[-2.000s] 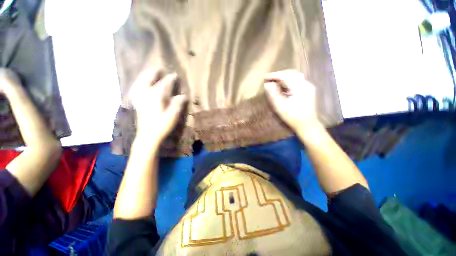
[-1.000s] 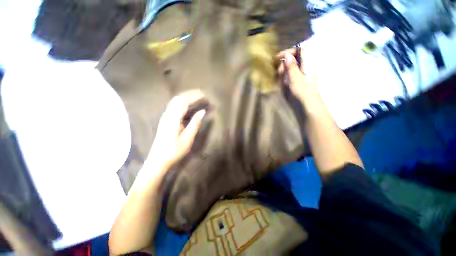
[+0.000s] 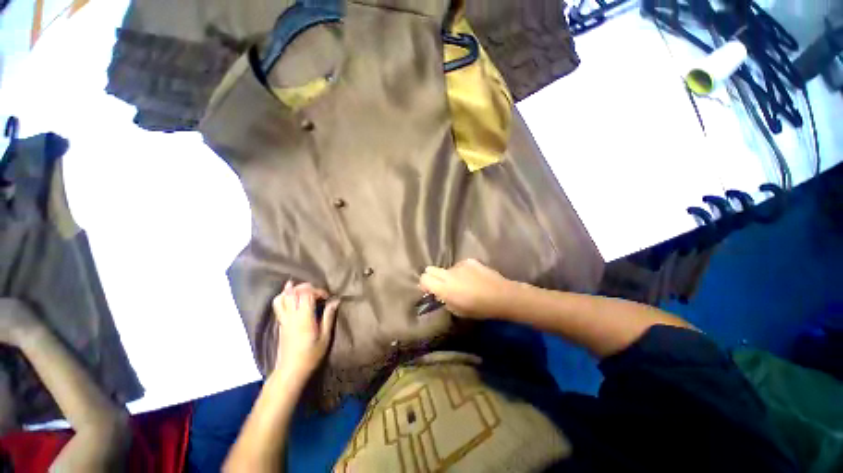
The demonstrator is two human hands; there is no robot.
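Note:
A brown sleeveless vest (image 3: pixel 388 148) lies on the white table with its neck away from me, small dark buttons down its front and gold-yellow lining (image 3: pixel 482 115) showing at the right armhole. A black hanger (image 3: pixel 459 52) shows inside it. My left hand (image 3: pixel 303 319) pinches the cloth at the lower left of the front. My right hand (image 3: pixel 455 288) holds small dark snips (image 3: pixel 429 304) over the lower front. Whether their blades are open cannot be told.
Ruffled brown garments (image 3: pixel 166 69) lie behind the vest. Another person's arm (image 3: pixel 69 388) is at the left beside a second vest (image 3: pixel 46 268). A white roll (image 3: pixel 719 66), black hangers (image 3: pixel 772 55) and a cord are at the right. Hanger hooks (image 3: pixel 735 204) lie at the table edge.
The vest now lies flatter with its buttoned front and neck in view. My right hand has moved from the armhole down to the lower front. My left hand has moved down.

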